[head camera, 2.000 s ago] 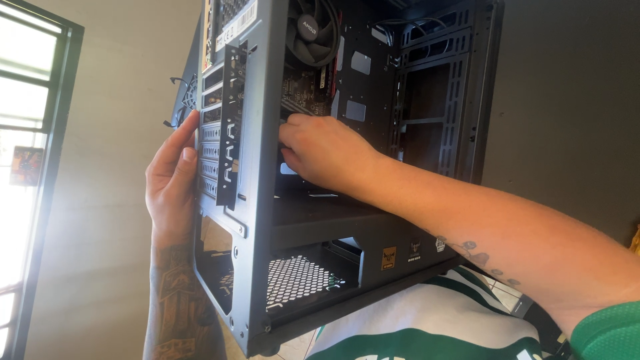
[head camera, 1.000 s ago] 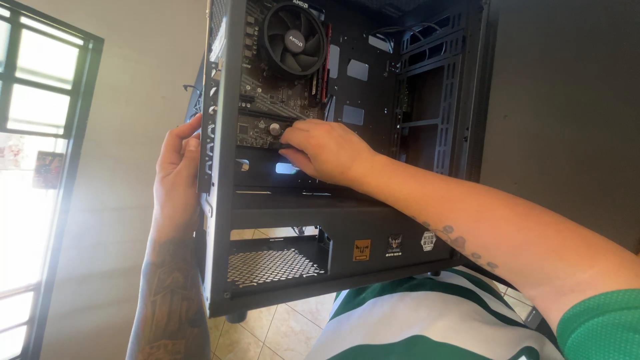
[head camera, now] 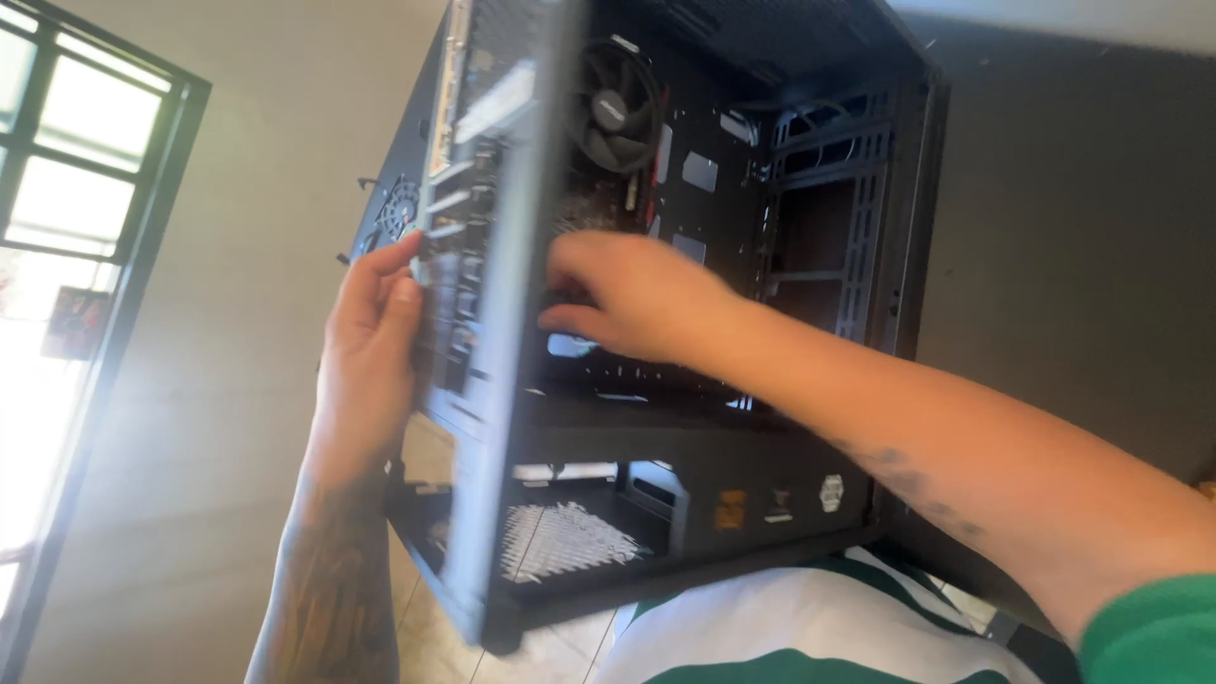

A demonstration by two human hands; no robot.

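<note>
A black computer case (head camera: 513, 380) stands with its side off, its rear edge turned toward the left and blurred. My left hand (head camera: 375, 332) is at the rear face beside the expansion slot covers (head camera: 456, 285), thumb and fingers close together; whether they hold anything is hidden. My right hand (head camera: 627, 290) reaches inside, fingers curled below the CPU cooler fan (head camera: 613, 109), over the lower part of the motherboard (head camera: 594, 209). Its fingertips are partly behind the case's rear post, so what they touch cannot be seen. A red memory module (head camera: 657, 180) shows right of the fan.
The power supply shroud (head camera: 760, 446) bears several stickers. Below is a perforated vent panel (head camera: 570, 541). Cables (head camera: 817, 123) run at the upper right of the case's inside. A barred window (head camera: 85, 133) is at the left, a grey wall (head camera: 256, 237) behind.
Compared with one second ago, the case appears turned, showing more of its rear face and hiding part of the motherboard. Both hands remain at the case.
</note>
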